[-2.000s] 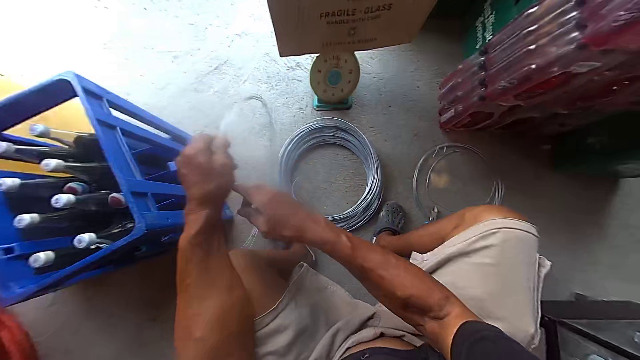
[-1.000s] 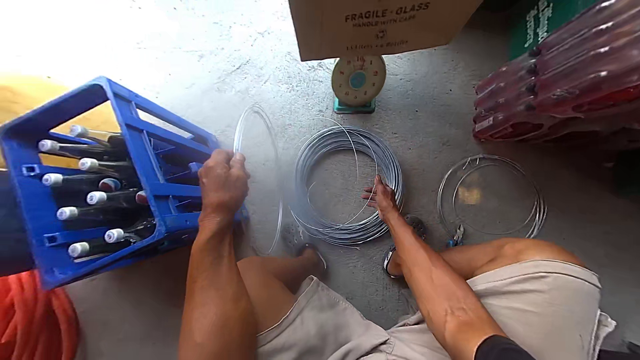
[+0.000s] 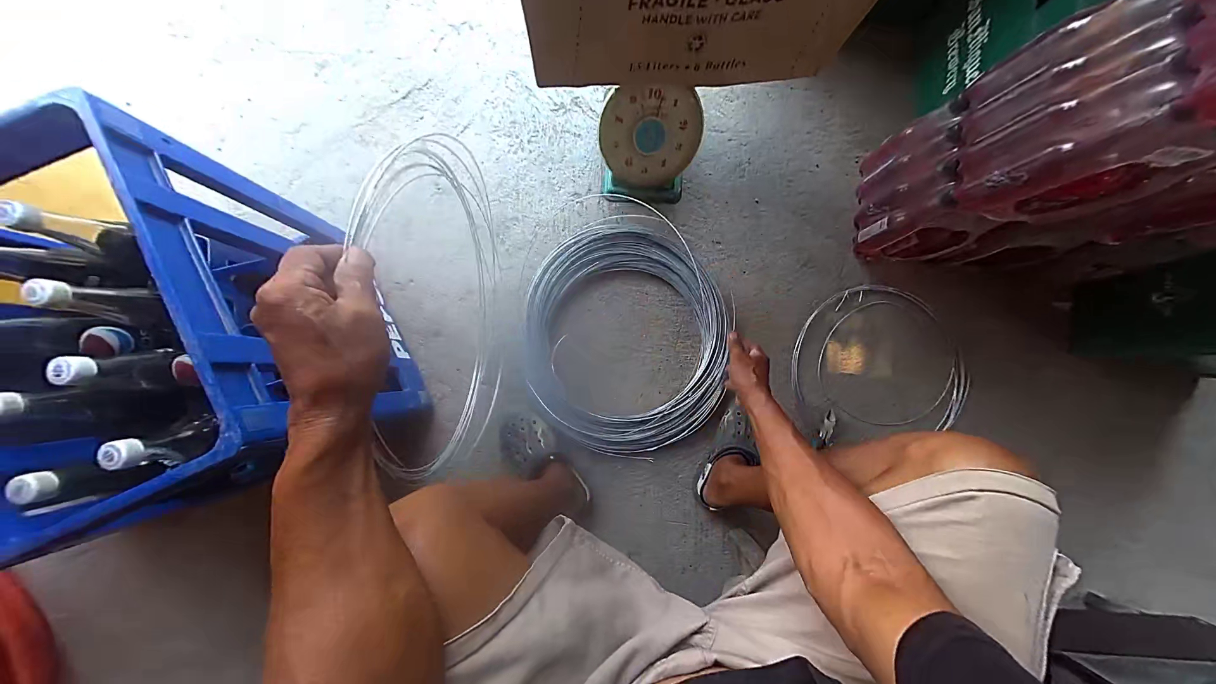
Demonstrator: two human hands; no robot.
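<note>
My left hand (image 3: 328,323) is closed on a loose coil of thin wire (image 3: 489,275), which hangs upright beside the blue crate. A thick coil of grey metal wire (image 3: 622,432) lies on the concrete floor between my feet and the dial scale. At its right edge is my right hand (image 3: 748,369), fingers extended against the strands; whether it grips a strand cannot be told. Farther right, a smaller wire coil (image 3: 961,380) rests on the floor, with what looks like a pliers' head (image 3: 826,427) near my knee, mostly hidden.
A blue plastic crate (image 3: 180,275) of dark capped bottles stands at the left. A dial scale (image 3: 651,138) sits ahead, below a cardboard box (image 3: 693,47). Shrink-wrapped red bottles (image 3: 1045,152) are stacked at the right. Red material (image 3: 24,632) shows at the lower left.
My hands were close together beside the crate two seconds ago and are now apart. Since one second ago, my right hand has moved from inside the thick coil's ring to its right edge.
</note>
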